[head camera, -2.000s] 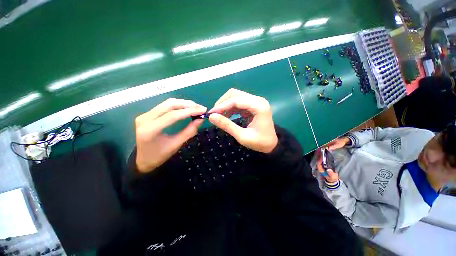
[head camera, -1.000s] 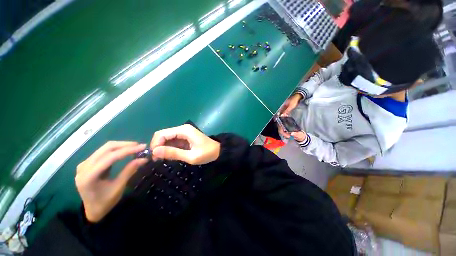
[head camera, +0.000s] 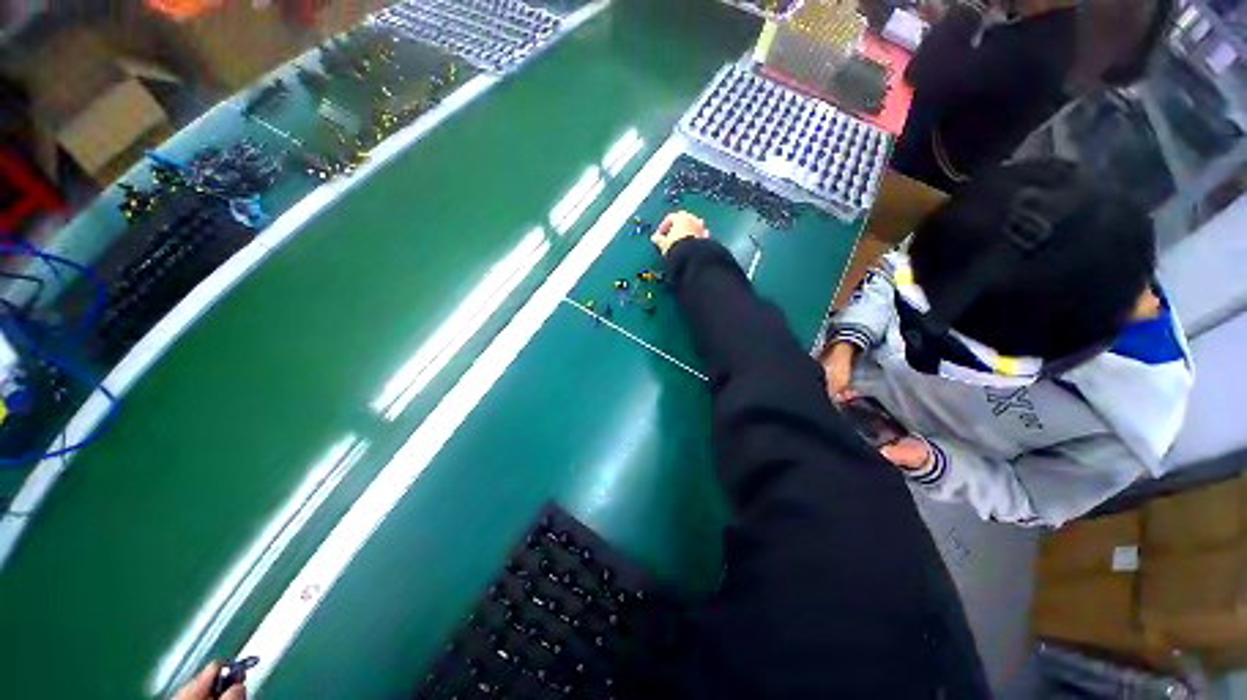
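Observation:
My right hand (head camera: 680, 230) is stretched far out over the bench, at the scattered loose parts with yellow ends (head camera: 637, 289). It is small in view, and I cannot tell if its fingers hold a part. My left hand (head camera: 208, 684) is cut off by the bottom edge at the lower left. Its fingertips hold a small black module (head camera: 235, 673). The black foam tray (head camera: 558, 598) lies at the bottom middle with rows of small black parts standing in it.
A heap of black parts (head camera: 739, 192) lies beside a clear blister tray (head camera: 786, 133). A slim tool (head camera: 755, 257) lies right of my hand. A co-worker (head camera: 1012, 369) sits at the right holding a phone (head camera: 871, 421). The green belt (head camera: 328, 315) and rail run along the left.
My hands have moved apart. My right arm has reached forward to the loose parts. My left hand keeps a black module near the bottom left edge. The view has shifted, showing the far bench.

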